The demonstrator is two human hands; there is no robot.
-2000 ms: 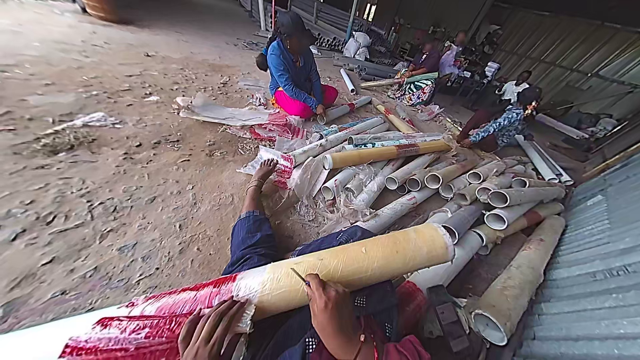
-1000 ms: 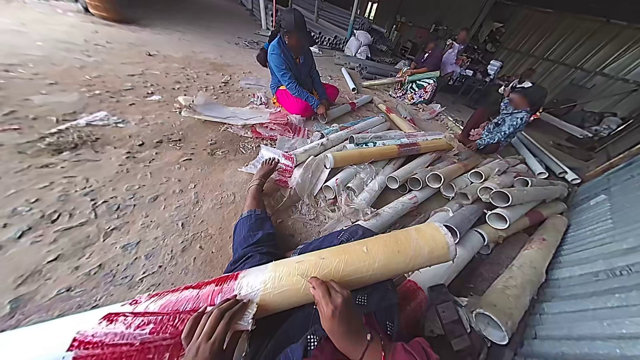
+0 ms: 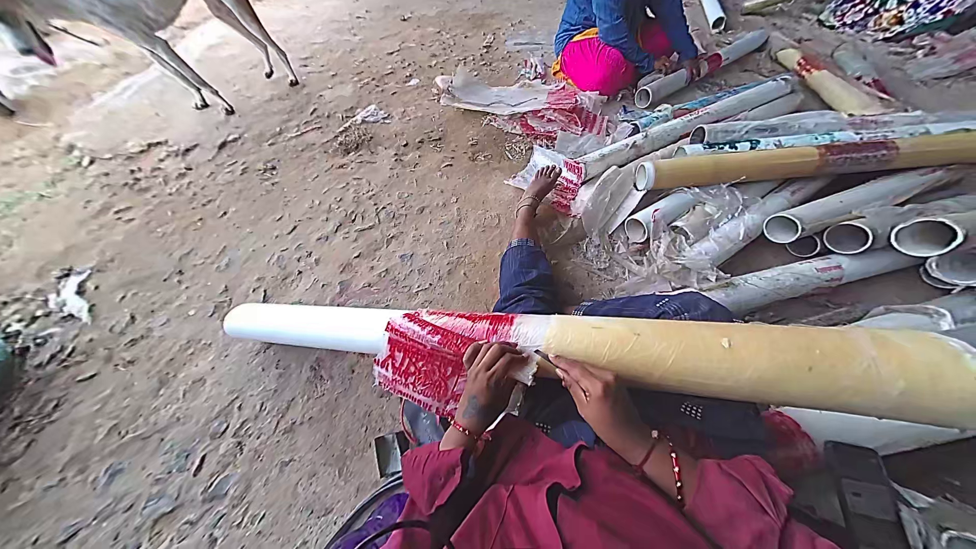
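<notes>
A long pipe [image 3: 686, 358] lies across my lap, wrapped in yellowish film on the right and bare white at the left end. Red-printed plastic film [image 3: 419, 366] hangs loose from its middle. My left hand [image 3: 489, 377] grips the edge of this film against the pipe. Just right of it, my right hand [image 3: 591, 385] holds a small thin dark tool [image 3: 544, 356], its tip at the film's edge; the tool's kind cannot be told.
A pile of plastic-wrapped pipes [image 3: 808, 164] lies ahead on the right, with torn film [image 3: 526, 99] beside it. A person [image 3: 610, 46] sits beyond, hands on a pipe. An animal [image 3: 145, 23] with thin legs stands on the dirt ground at the upper left.
The view has swung left and down, bringing in the animal. The printed film, earlier flatter along the pipe, now hangs loose from it beside my left hand.
</notes>
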